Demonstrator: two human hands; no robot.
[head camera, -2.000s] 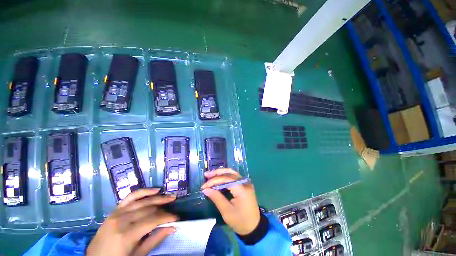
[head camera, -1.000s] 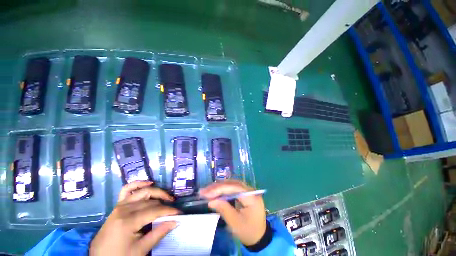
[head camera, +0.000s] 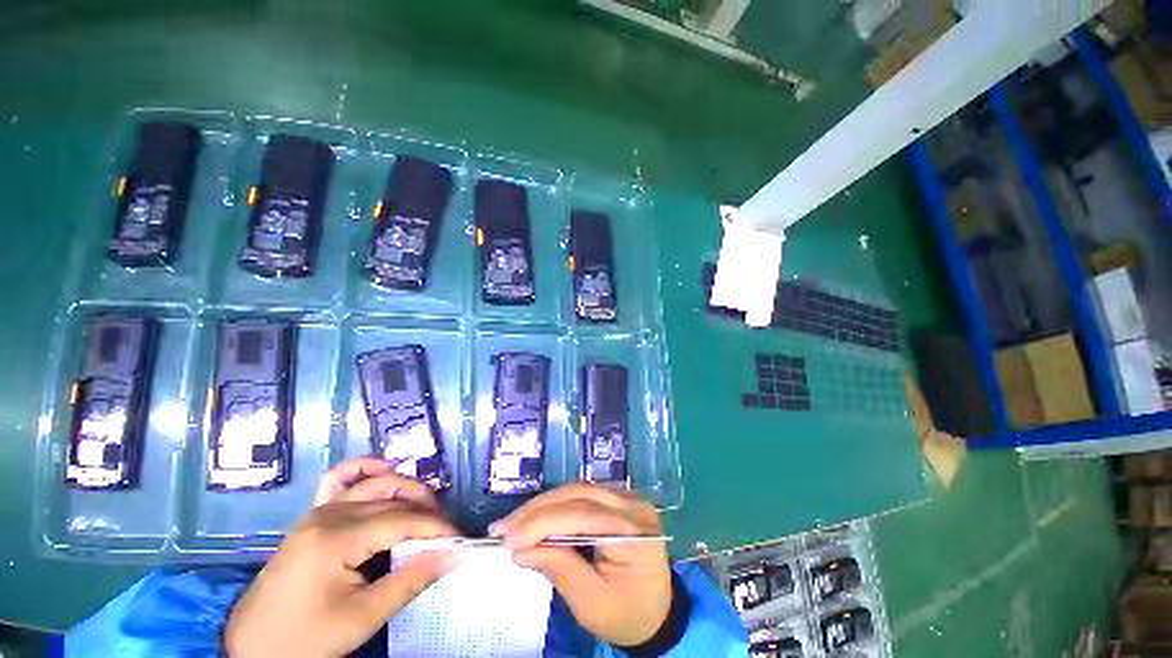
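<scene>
My left hand (head camera: 341, 566) holds a white sheet (head camera: 469, 611) with fine rows of dots by its upper left edge, at the bottom centre. My right hand (head camera: 598, 559) holds a slim pale pen-like tool (head camera: 617, 540), lying nearly level, its inner end at the sheet's top edge. The tips of both hands nearly meet there. What lies at the tool's tip is too small to tell. Just beyond my hands, black phone units (head camera: 519, 422) lie in the pockets of a clear blister tray (head camera: 495, 324), in two rows.
Small dark pads (head camera: 783, 382) and a long black pad strip (head camera: 835, 316) lie right of the tray, by a white post (head camera: 887, 135). A second blister tray (head camera: 799, 602) with dark units is at the lower right. Blue shelving (head camera: 977, 244) with boxes stands at the right.
The tray and bench have shifted right in the view. The tool has turned from slanted to nearly level, and my fingertips have drawn together at the sheet's top edge.
</scene>
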